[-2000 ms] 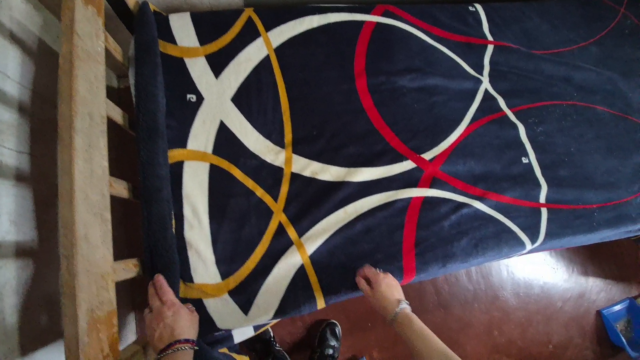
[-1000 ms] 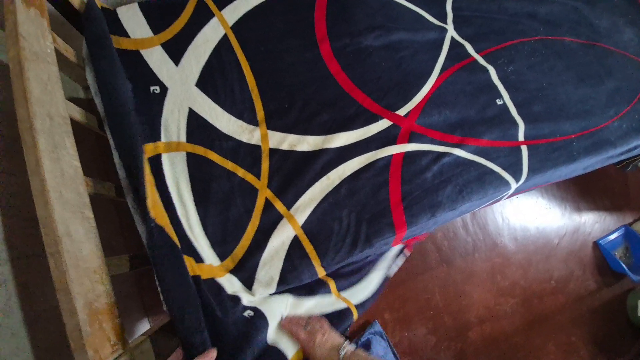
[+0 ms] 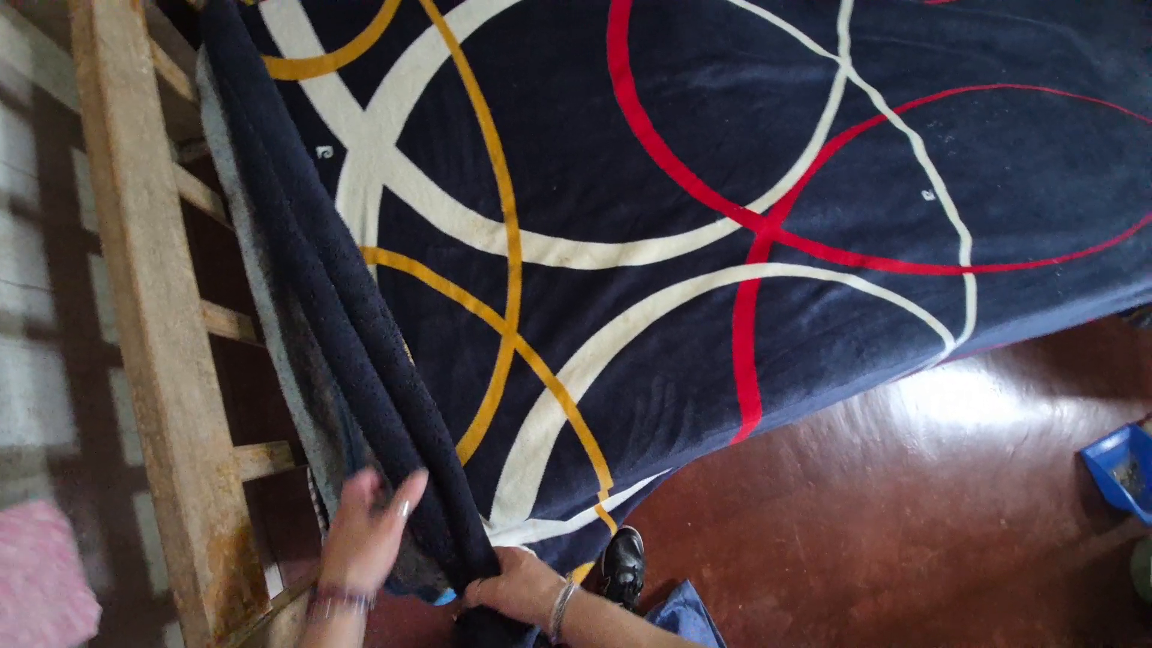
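A dark navy fleece blanket (image 3: 684, 108) with white, red and yellow curved bands covers the bed. Its edge at the left lies in long folds (image 3: 333, 297) beside the wooden bed frame. My left hand (image 3: 369, 531), with a beaded bracelet, is at the lower end of the folds, slightly blurred, thumb and fingers apart; whether it touches the cloth I cannot tell. My right hand (image 3: 522, 585), with a metal bracelet, grips the folded blanket near the bed's lower corner.
The wooden slatted bed frame (image 3: 144, 270) runs down the left. A black shoe (image 3: 623, 567) stands on the shiny reddish floor (image 3: 837, 513) below the bed. A blue dustpan (image 3: 1120, 468) is at the right, and pink cloth (image 3: 45, 576) at the lower left.
The blanket's left edge is now gathered into wider folds. My right hand has moved from the bed's side to its lower left corner and taken hold of the cloth there.
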